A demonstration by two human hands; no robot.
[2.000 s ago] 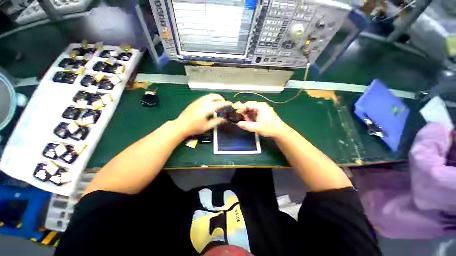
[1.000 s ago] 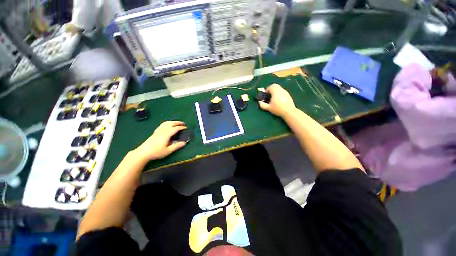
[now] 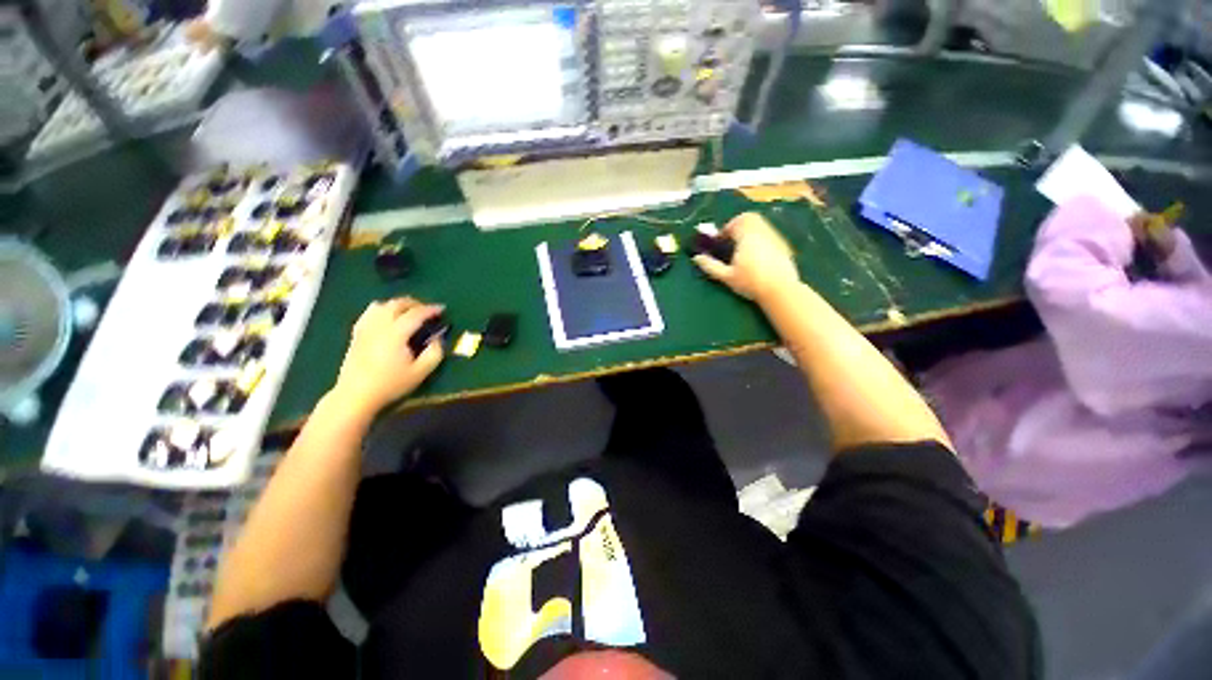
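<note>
My left hand [image 3: 386, 348] is on the green bench, its fingers around a small black unit [image 3: 428, 332]. Another black unit [image 3: 500, 330] with a yellow-white tag [image 3: 467, 344] lies just right of it. My right hand [image 3: 752, 258] holds a black unit [image 3: 714, 245], partly hidden by the fingers, right of the pad. A black unit with a yellow piece [image 3: 592, 256] sits on the upper part of the white-bordered dark-blue pad [image 3: 602, 314]. Another black unit [image 3: 661, 255] lies at the pad's right edge. One more [image 3: 392, 259] lies at the back left.
A white tray [image 3: 109, 356] with black units in two columns is at left. The grey tester [image 3: 638, 80] stands behind on a pale stand [image 3: 580, 190], with a thin cable [image 3: 665, 217]. A blue clipboard [image 3: 933, 206] lies right. A fan [image 3: 29, 319] is far left. A person in pink [image 3: 1116, 299] sits right.
My left hand has moved left from the black unit beside the pad, which now lies free, to another black unit. My right hand stays on its unit. Earlier, both hands were together over the pad.
</note>
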